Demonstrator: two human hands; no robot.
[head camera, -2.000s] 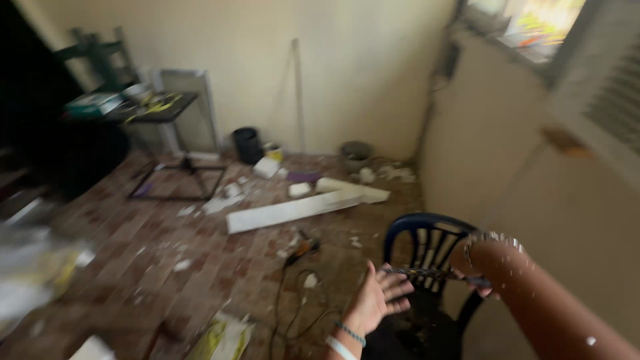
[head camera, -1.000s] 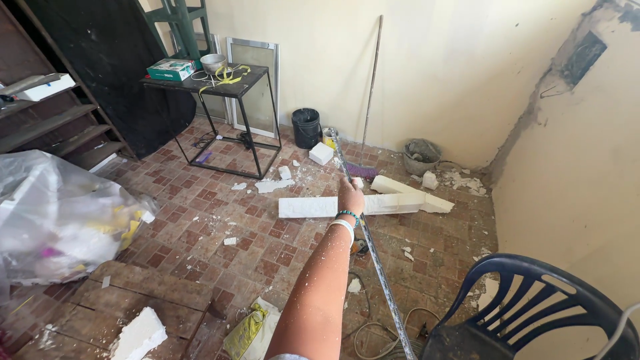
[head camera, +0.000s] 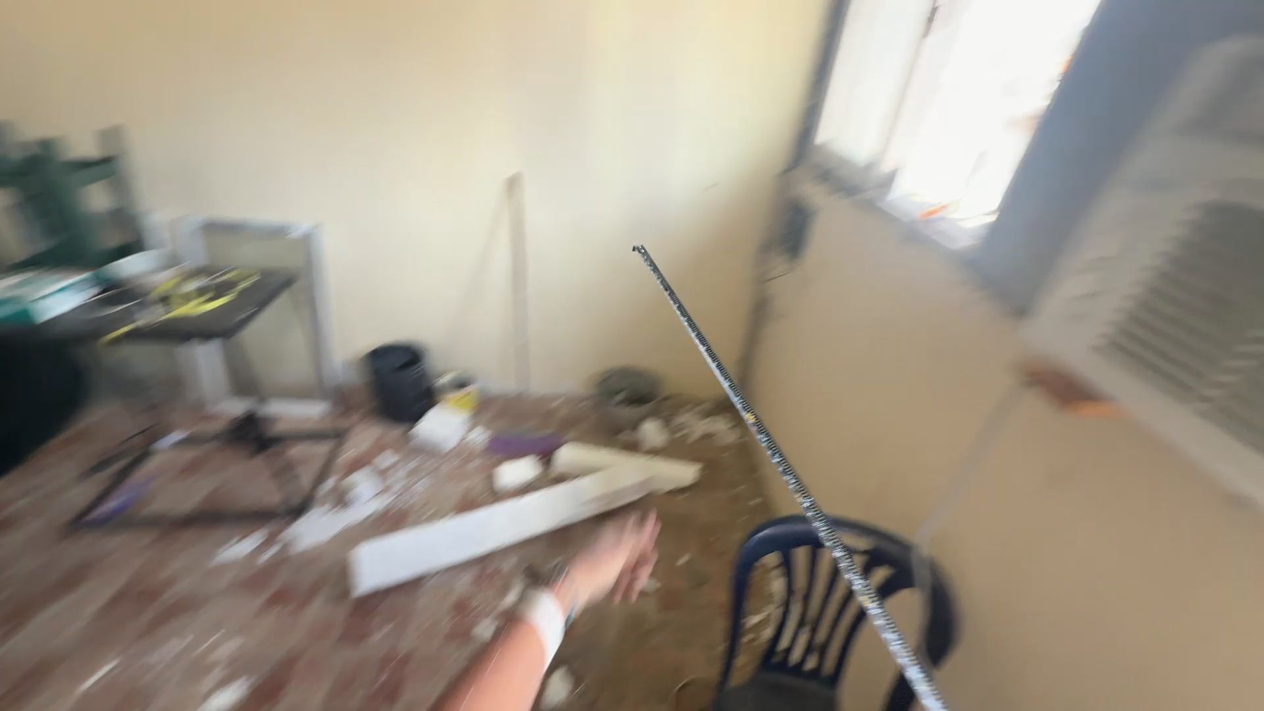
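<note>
My left hand (head camera: 614, 561), with bands at its wrist, is held out over the floor in front of the white boards. It is blurred; its fingers look partly spread, and nothing shows in it. To its right, a long thin strip with fine markings, like an extended tape measure blade (head camera: 760, 427), slants up from the bottom edge across the view. Its lower end runs out of the frame. My right hand is not visible. Behind the strip stands a dark blue plastic chair (head camera: 790, 592).
White boards (head camera: 494, 528) and rubble lie on the tiled floor. A black bucket (head camera: 400, 383), a grey tub (head camera: 628, 387) and a leaning pole (head camera: 517, 286) stand by the wall. At left is a metal-framed table (head camera: 232, 308). A louvred unit (head camera: 1185, 296) juts out at right.
My left hand held the strip a second ago and is now off it. The strip now stands further right, its free end against the wall's backdrop. The view has swung right and up.
</note>
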